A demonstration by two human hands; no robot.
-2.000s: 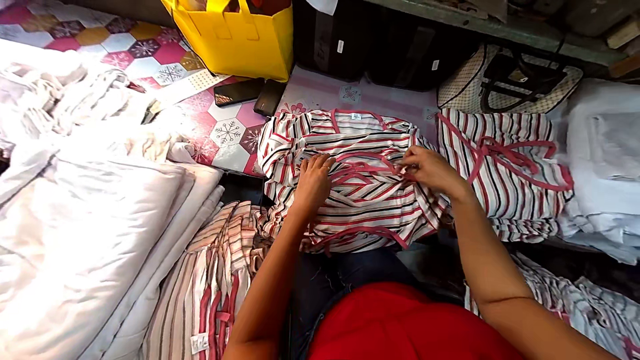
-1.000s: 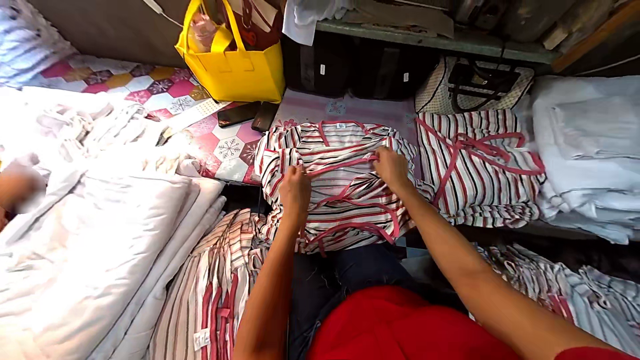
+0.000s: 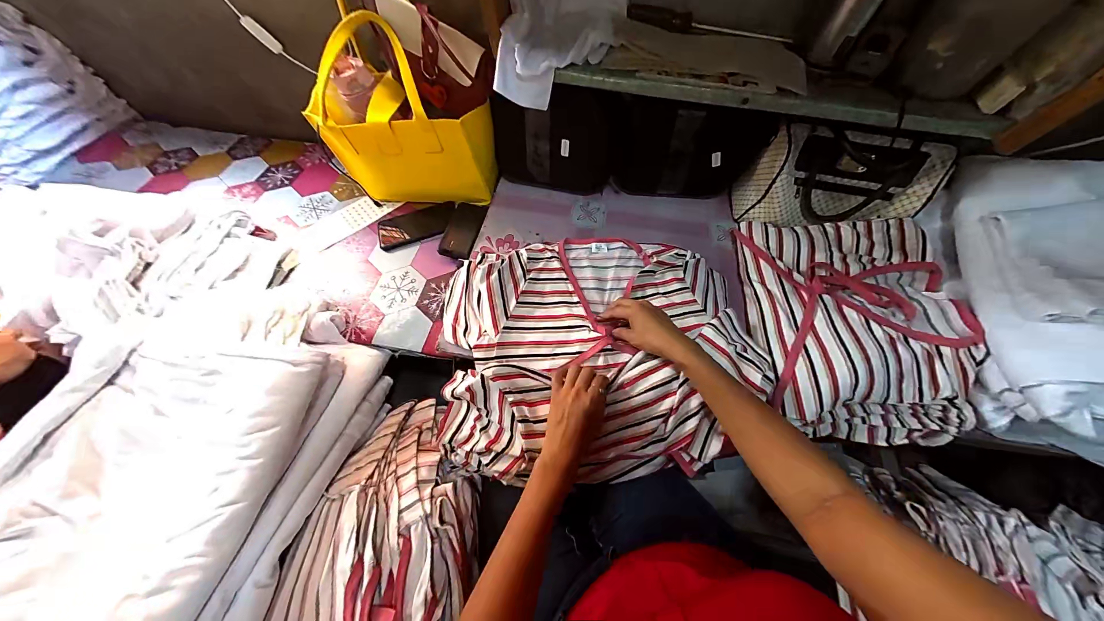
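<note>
A striped wrap-front garment (image 3: 535,319) with pink trim lies spread out in front of me, its V-neckline at the far side. My left hand (image 3: 580,392) rests on its middle, fingers bent on the fabric below the crossing of the trim. My right hand (image 3: 638,328) has its thumb and fingers closed on the pink trim (image 3: 608,332) where the neckline crosses. To the right lies a folded striped garment (image 3: 862,345) with a pink tie looped on top. Striped garments (image 3: 388,509) are stacked at the lower left.
White folded fabric (image 3: 172,448) fills the left side, and more white cloth (image 3: 1044,250) is at the right. A yellow handbag (image 3: 414,155), two dark phones (image 3: 416,226), black cases (image 3: 552,142) and a checked bag (image 3: 849,177) stand behind. Part of another person's hand (image 3: 13,355) shows at the far left.
The garment's front has been opened out flatter, and its neckline now shows plainly. My hands have come closer together near the trim crossing.
</note>
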